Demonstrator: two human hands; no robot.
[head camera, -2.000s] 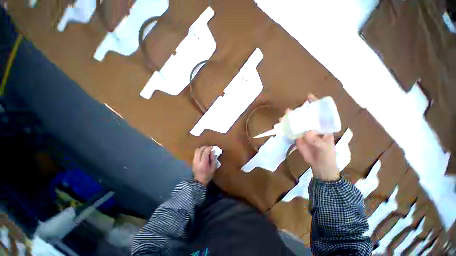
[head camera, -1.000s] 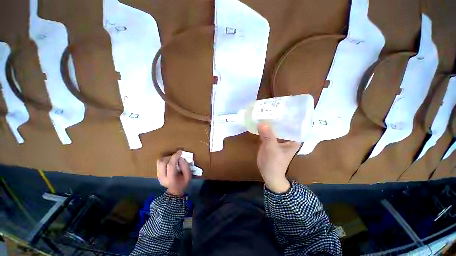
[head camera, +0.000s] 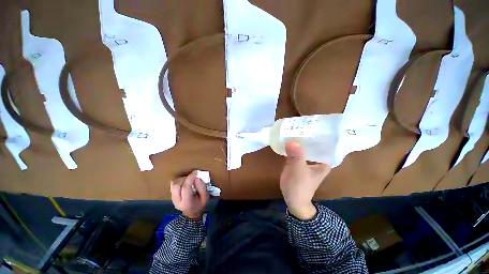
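My right hand (head camera: 301, 179) holds the translucent white glue bottle (head camera: 308, 136) on its side. Its thin nozzle points left, over the lower part of the middle white template (head camera: 254, 69), near that template's left edge. I cannot tell whether the tip touches. My left hand (head camera: 189, 193) holds a small crumpled white wad (head camera: 206, 182) at the near edge of the brown bag panels (head camera: 198, 155). A thin brown curved handle (head camera: 165, 101) runs to the middle template's left edge. The fingers of my right hand behind the bottle are hidden.
More white templates (head camera: 142, 69) lie in a row to the left and right, with brown curved handles (head camera: 296, 80) between them. The panels' near edge runs along my body. Below it are dark floor, metal frames and a brown box (head camera: 375, 235) at the lower right.
Over two seconds my view has turned to face the row squarely. Since one second ago, bottle and both hands sit slightly lower in view; the nozzle stays at the middle template's lower left edge.
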